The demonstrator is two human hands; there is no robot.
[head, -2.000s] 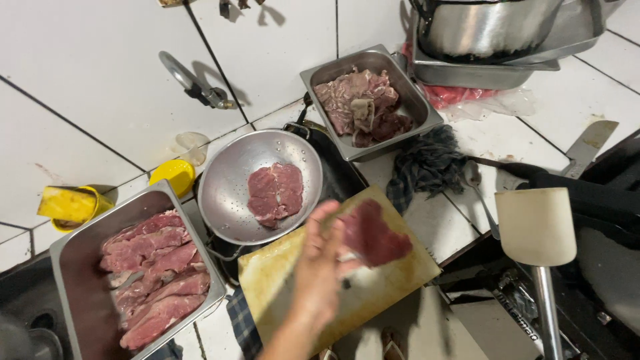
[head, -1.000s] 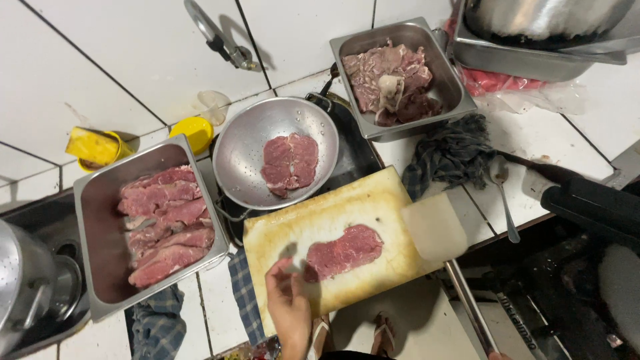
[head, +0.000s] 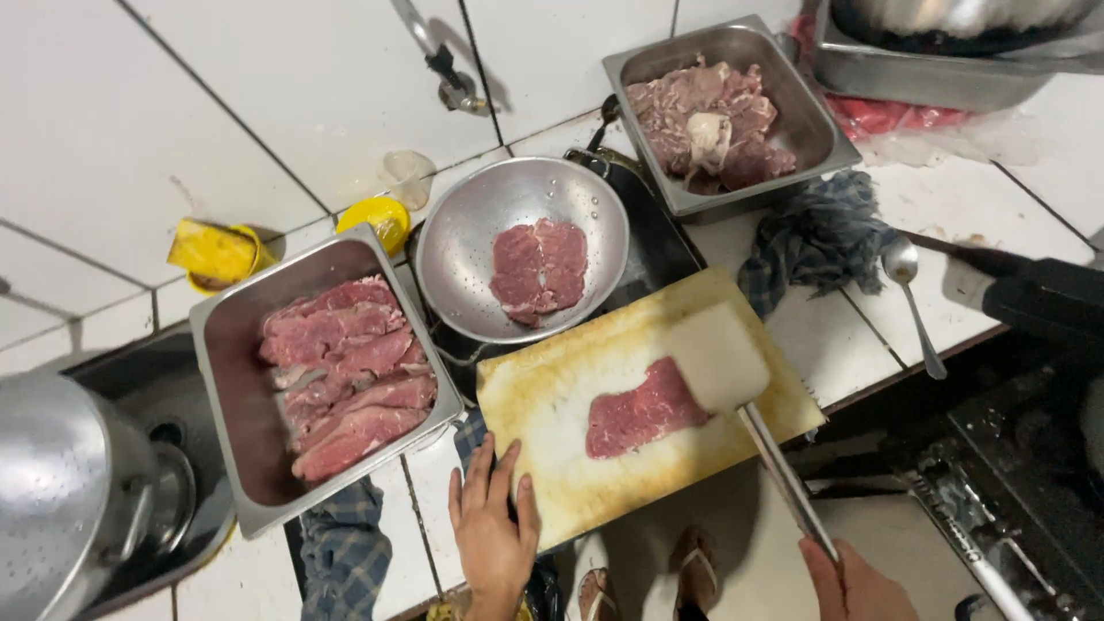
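A slice of raw red meat (head: pixel 642 414) lies on the stained cutting board (head: pixel 539 379). Over its right end is the pale flat head of a mallet (head: pixel 720 355), blurred; whether it touches the meat I cannot tell. My right hand (head: pixel 854 578) grips the mallet's metal handle at the lower right. My left hand (head: pixel 496 513) rests with fingers apart at the board's lower left edge, holding nothing. Behind the board, an aluminium colander (head: pixel 448 250) holds another piece of meat (head: pixel 540 269). Long raw cuts (head: pixel 354 371) fill a steel pan (head: pixel 228 414) on the left.
At the back stands a steel pan (head: pixel 677 194) of meat. Right of the board are a crumpled checked cloth (head: pixel 815 233), a spoon (head: pixel 914 302) and a black handle (head: pixel 1018 276). A large metal pot (head: pixel 52 500) stands at far left, near a yellow cup (head: pixel 216 259).
The meat slice, held over the board in the first frame, lies on it now. My left hand has gone to the board's edge. The mallet head has moved left, over the meat's right end.
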